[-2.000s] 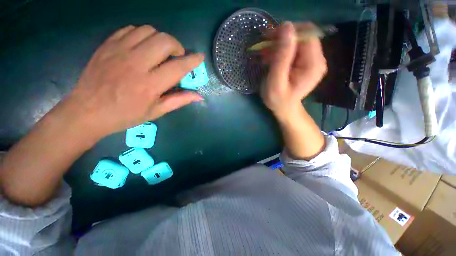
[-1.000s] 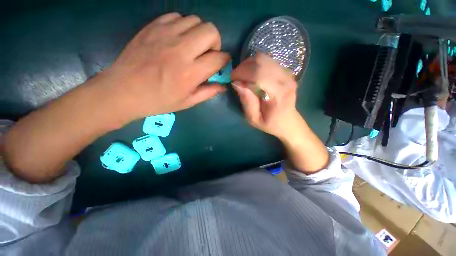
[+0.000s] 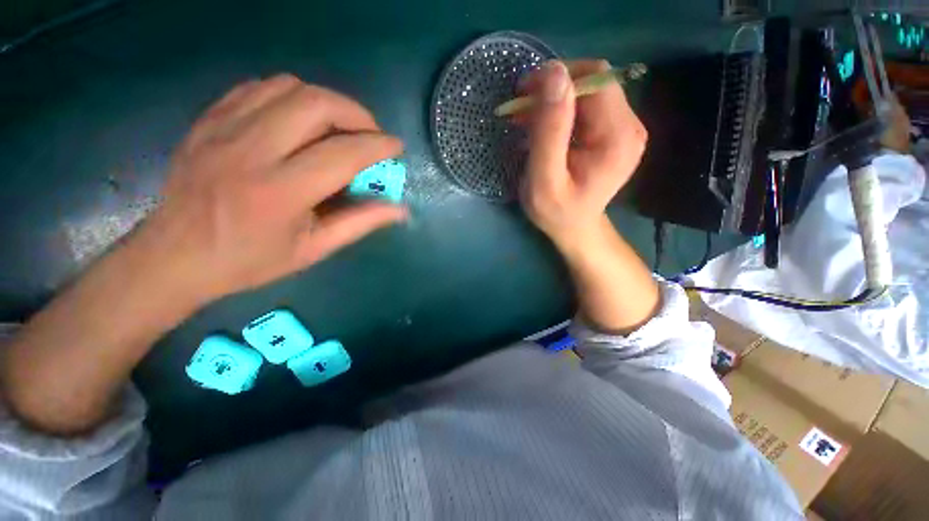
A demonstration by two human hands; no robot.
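Observation:
My left hand (image 3: 270, 188) is around a turquoise housing (image 3: 379, 182), with the index finger along its upper side and the thumb below it. The fingers hide part of the housing. My right hand (image 3: 581, 142) holds a thin tan pen-like stick (image 3: 581, 87), dark at its rear end. The stick's tip is over the round grey parts dish (image 3: 463, 122), which has many small holes and shiny dots. Three loose turquoise housings (image 3: 278, 336) lie close together on the dark green bench (image 3: 448, 265), below my left hand.
A black ribbed equipment box (image 3: 693, 142) stands to the right of the dish. Beyond it are a white-wrapped cable or handle (image 3: 869, 224) and a person in white clothing (image 3: 795, 285). Brown cartons (image 3: 805, 397) are at the lower right. Blurred turquoise pieces show at the top right.
My right hand has moved from beside the left hand's housing to over the dish. The loose housing nearest my left hand is gone from its spot. The dish shows fewer bright dots.

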